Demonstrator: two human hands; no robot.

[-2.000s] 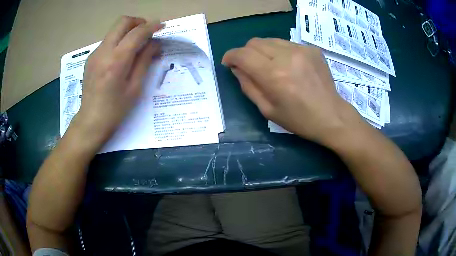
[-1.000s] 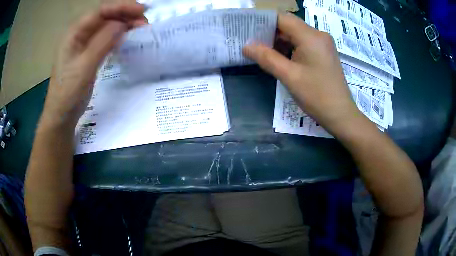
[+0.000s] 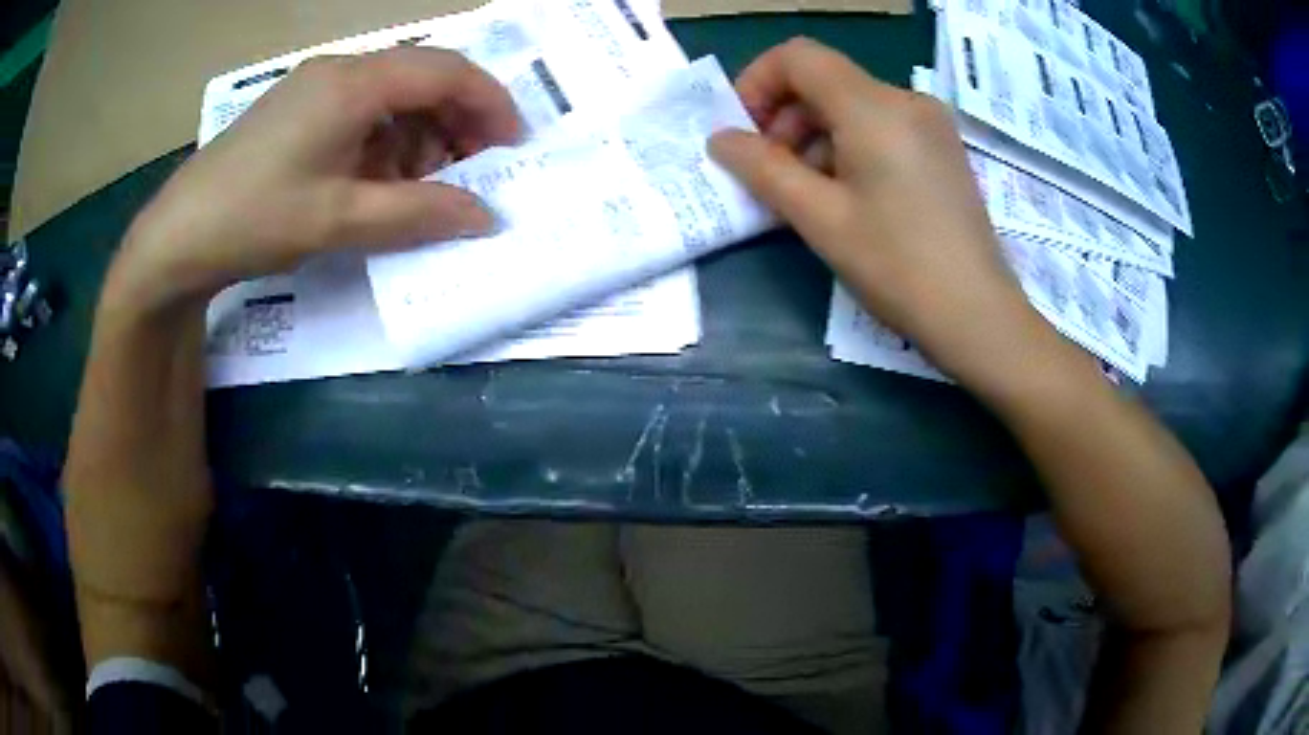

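Note:
A partly folded instruction sheet (image 3: 574, 216) lies slanted over the stack of unfolded sheets (image 3: 251, 345), with its crease along the lower edge. My right hand (image 3: 847, 172) pinches its right end between thumb and fingers. My left hand (image 3: 330, 172) is over its left part with thumb and fingers apart; the fingertips are close to the paper, and whether they touch it is unclear. The pile of folded leaflets (image 3: 1055, 129) is fanned out to the right, partly behind my right hand and forearm.
A tan cardboard sheet (image 3: 122, 108) lies behind the papers. The dark-green bench has a scuffed rounded front edge (image 3: 689, 481). Small metallic parts (image 3: 20, 302) lie at the far left. Small clear square parts (image 3: 1275, 129) lie at the far right.
The sheet, first lying on the stack, was lifted and folded into a strip, and has now come down slanted over the stack. My left hand has opened and moved right.

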